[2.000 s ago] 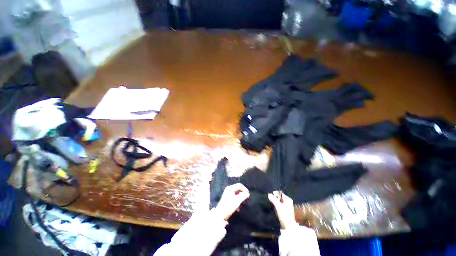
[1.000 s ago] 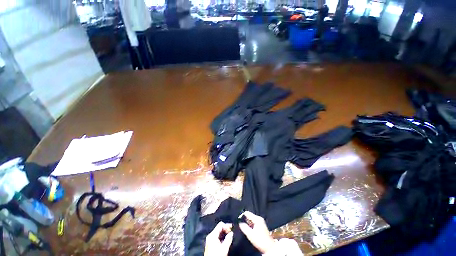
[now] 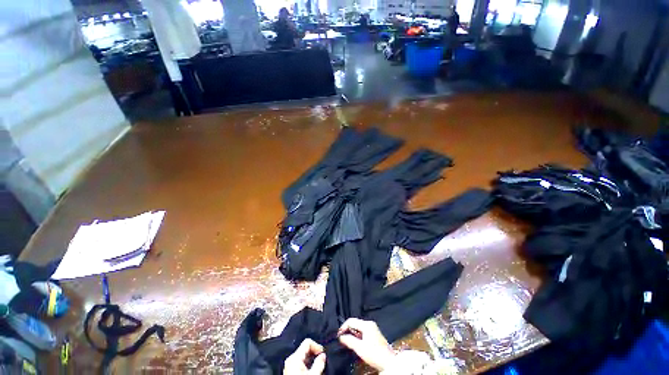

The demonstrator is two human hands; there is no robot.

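Observation:
A black garment (image 3: pixel 293 333) lies at the near table edge under my hands, at the bottom centre of the view. My left hand (image 3: pixel 305 358) is at the bottom edge, partly cut off, with fingertips curled at the cloth. My right hand (image 3: pixel 364 343) is just right of it, thumb and fingertips pinched together over the cloth. Whether either holds cloth, thread or a tool is too small to tell. A pile of black garments (image 3: pixel 374 212) spreads mid-table, with sleeves or legs fanned to the right and a small white label (image 3: pixel 295 247).
A second black heap (image 3: pixel 587 242) is at the right, above a blue crate (image 3: pixel 631 355). White papers (image 3: pixel 110 245), a pen (image 3: pixel 105 288), a black strap (image 3: pixel 117 327), a yellow tool (image 3: pixel 65 354) and a bottle (image 3: pixel 31 329) are at the left. A person (image 3: pixel 172 36) stands beyond the table.
The view has tilted up and turned right, showing more of the room and the right heap. My hands now sit lower in view and remain close together over the garment.

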